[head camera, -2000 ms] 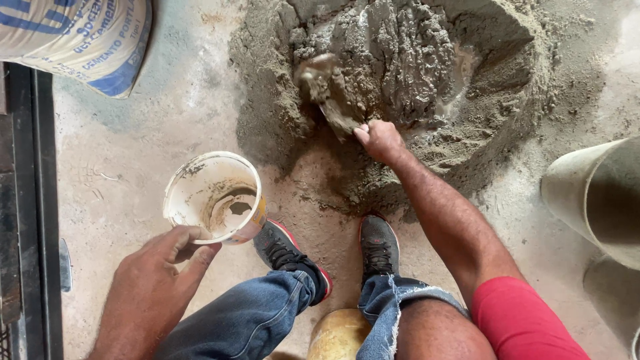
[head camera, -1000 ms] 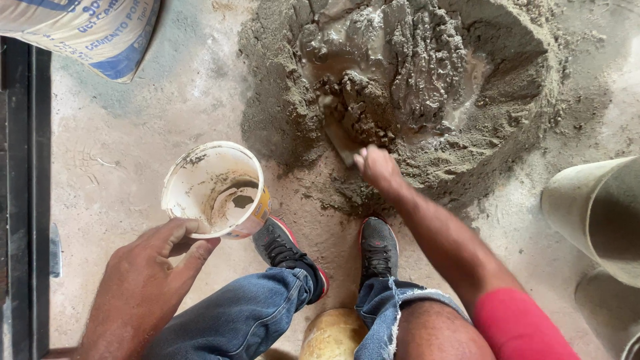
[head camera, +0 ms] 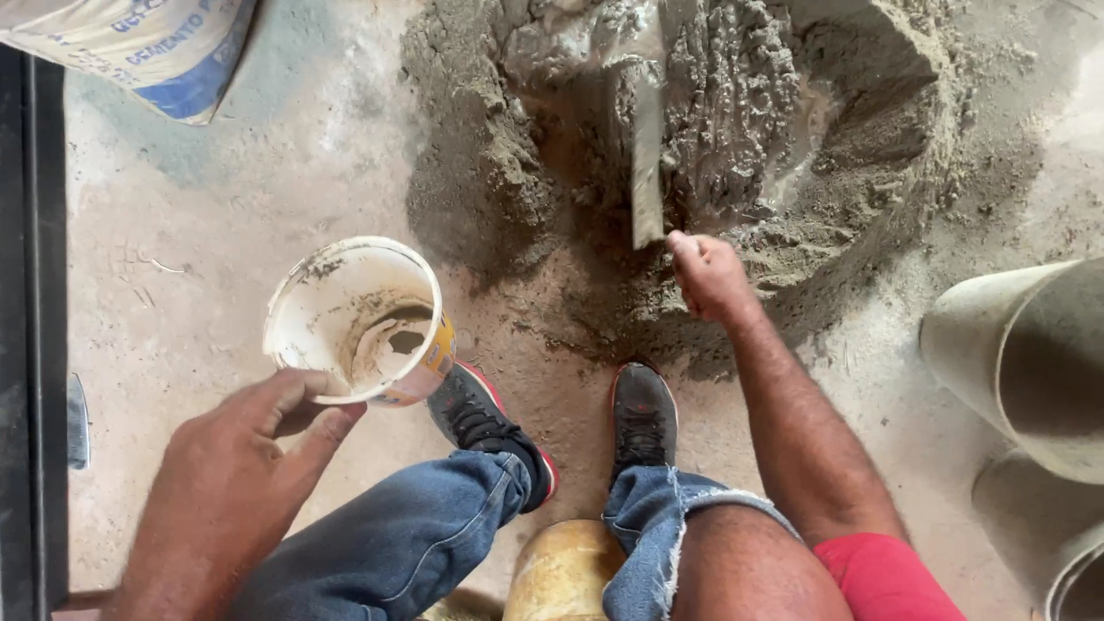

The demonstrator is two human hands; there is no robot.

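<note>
My left hand (head camera: 250, 457) pinches the near rim of a white plastic tub (head camera: 323, 315) with a yellow label, a little residue at its bottom. The tub is tilted, its mouth facing up toward me. To the right, my right hand (head camera: 711, 276) is closed on the handle of a trowel (head camera: 649, 164); the fist hides that handle. The narrow, mortar-coated blade points away from me over a heap of wet grey mortar (head camera: 733, 103) on the floor. Dry-looking mix forms a raised ring around the wet middle.
A cement bag (head camera: 185, 60) stands at the upper left. Large pale buckets (head camera: 983, 345) lie or stand at the right. A dark metal frame (head camera: 43, 345) runs along the left edge. A yellowish container (head camera: 565, 573) is between my legs, behind my shoes (head camera: 642, 414).
My right hand has moved the trowel blade from slanting in the mortar to pointing straight away from me. The left hand still holds the tub in about the same place.
</note>
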